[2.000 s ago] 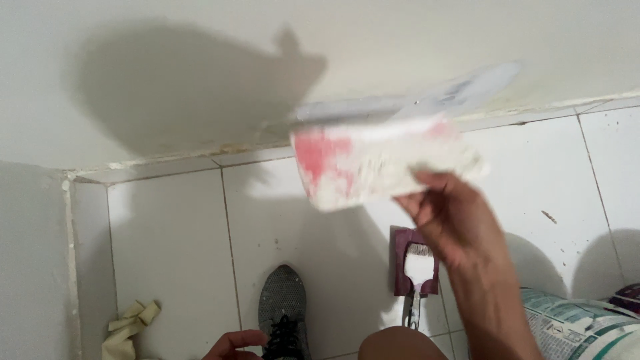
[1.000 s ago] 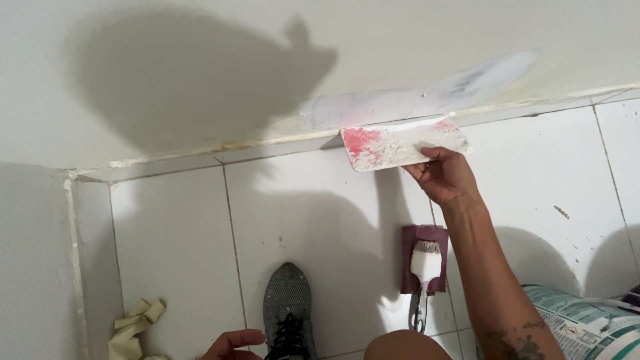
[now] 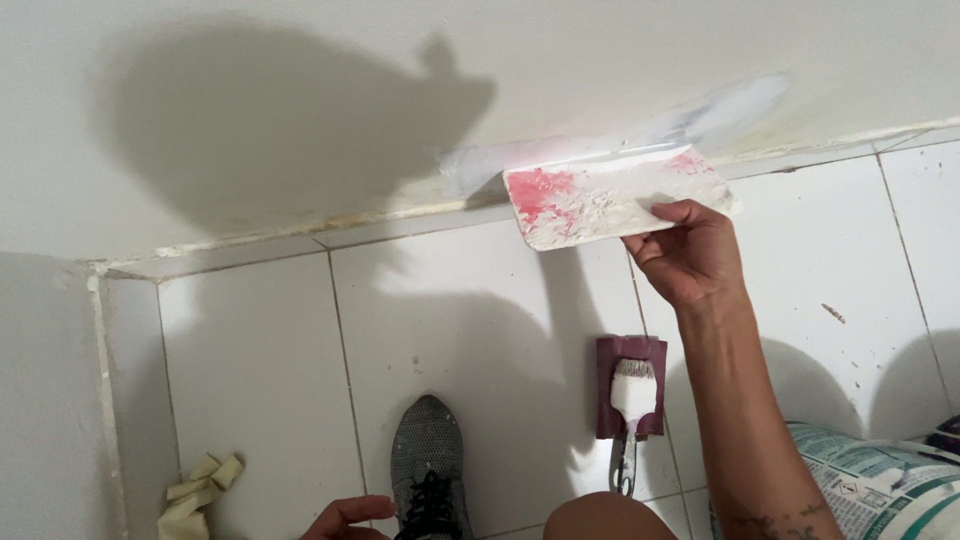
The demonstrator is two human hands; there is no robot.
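My right hand [image 3: 686,251] grips the near edge of a flat, putty-crusted plastic spreader [image 3: 600,199] with red patches. The spreader's far edge lies against the lower wall [image 3: 300,90], just above the baseboard, beside a whitish smeared patch [image 3: 735,109]. My left hand [image 3: 352,517] is partly cut off at the bottom edge, near my shoe, with nothing seen in its fingers. On the floor below my right hand, a paintbrush [image 3: 634,394] with a white-coated ferrule rests on a dark red sheet of sandpaper [image 3: 606,382].
White floor tiles [image 3: 255,360] meet the baseboard [image 3: 420,225]. Crumpled masking tape [image 3: 187,499] lies by the left corner. My grey shoe [image 3: 427,442] and knee [image 3: 604,517] are at the bottom. A printed container [image 3: 877,480] stands at lower right, and debris [image 3: 832,313] dots the floor.
Two seconds ago the spreader was blurred and held nearer the camera; by one second ago it was down at the wall's base. It is still there, in my right hand.
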